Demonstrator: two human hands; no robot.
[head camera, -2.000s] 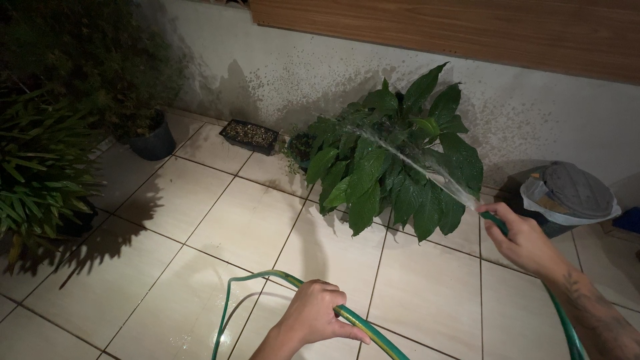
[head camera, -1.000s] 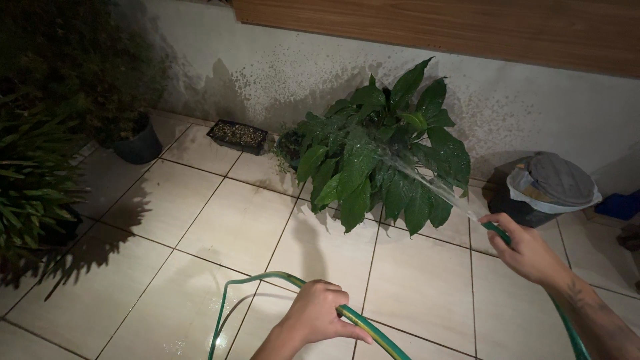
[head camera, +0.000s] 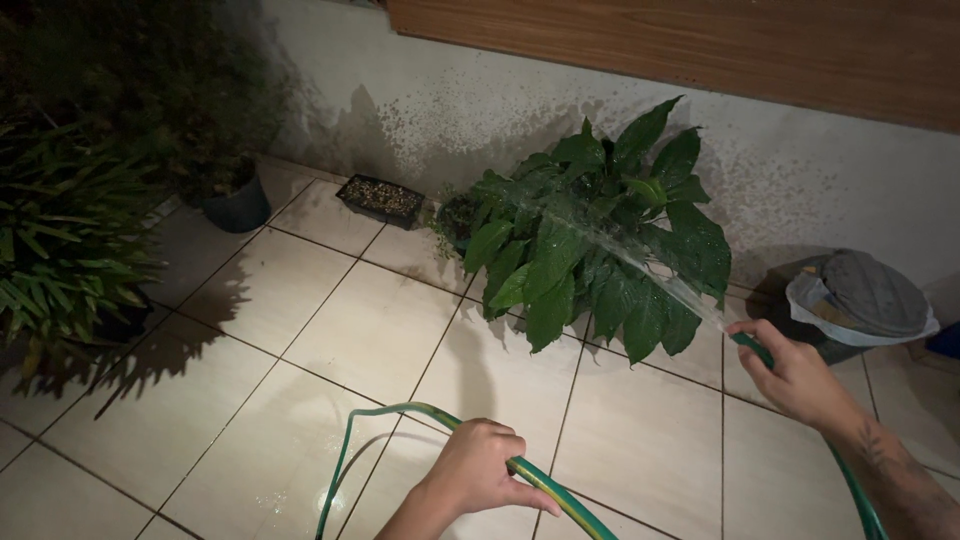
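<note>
At the lower middle, my left hand (head camera: 487, 469) is closed round a green garden hose with a yellow stripe (head camera: 559, 495). My right hand (head camera: 787, 371) grips the hose's open end (head camera: 752, 349), its fingers at the mouth. From there a spray of water (head camera: 645, 266) fans up and left onto a large broad-leaved plant (head camera: 555, 255) against the wall. The plant's leaves are wet, and they hide its pot. A loop of hose hangs to the left of my left hand.
A black rectangular planter (head camera: 381, 199) and a small potted plant (head camera: 455, 221) stand by the wall. Further left are a dark pot (head camera: 238, 204) and a spiky-leaved plant (head camera: 60, 240). At right sits a lined bin (head camera: 855, 307). Pale tiles (head camera: 442, 360) cover the floor, wet in places.
</note>
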